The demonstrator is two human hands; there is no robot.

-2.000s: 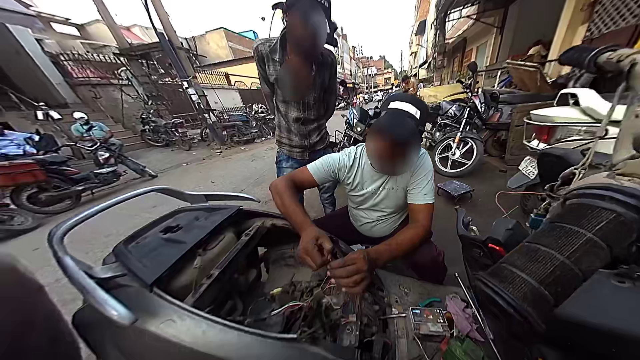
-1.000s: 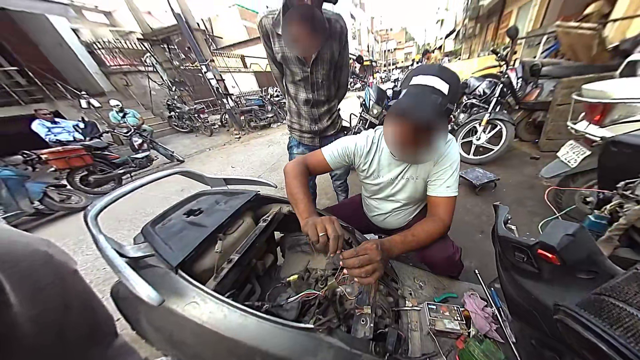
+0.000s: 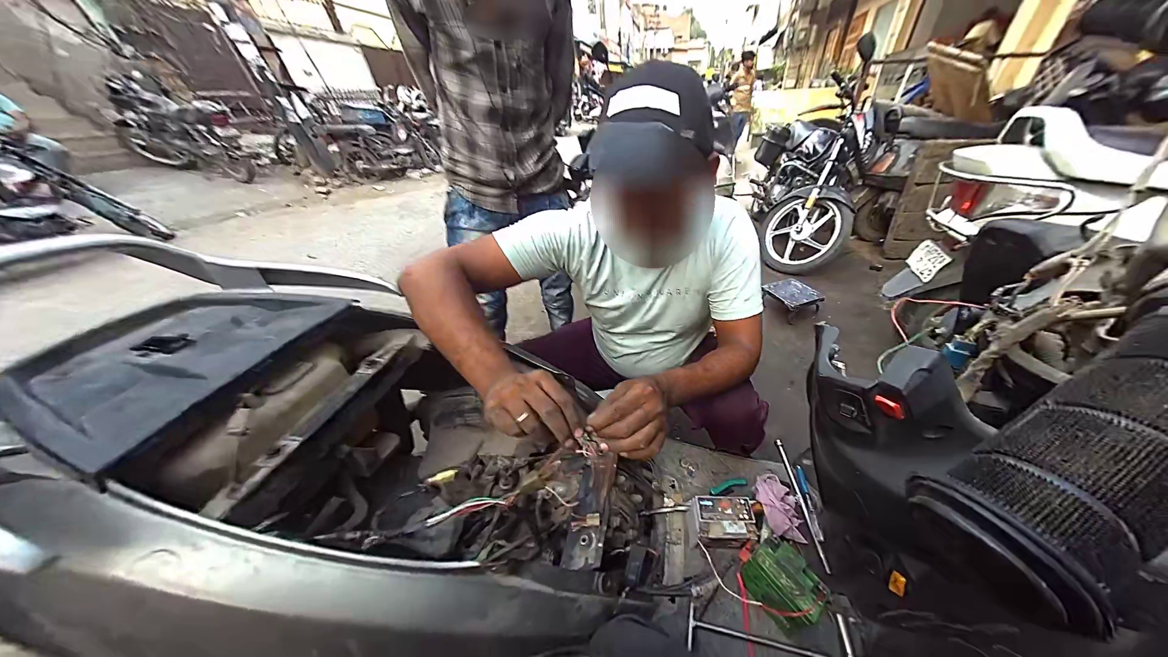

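Neither of my hands is in view. Across the opened scooter body, a squatting co-worker pinches a small cluster of wires between the fingertips of both hands. Below those hands lies a tangle of wiring and metal parts, with a bundle of coloured wires to its left. A metal bracket stands in the tangle. On the floorboard at its right are a battery-like box, a green part with red wire, a pink cloth and a screwdriver with a blue handle.
A second person in a checked shirt stands behind the co-worker. At the right are a black scooter panel and a ribbed black part. A T-handle wrench lies at the bottom edge. Parked motorcycles line the street.
The view has moved in closer to the scooter. The co-worker's fingers have come closer together over the wires. A blurred dark shape at the lower left has left the view.
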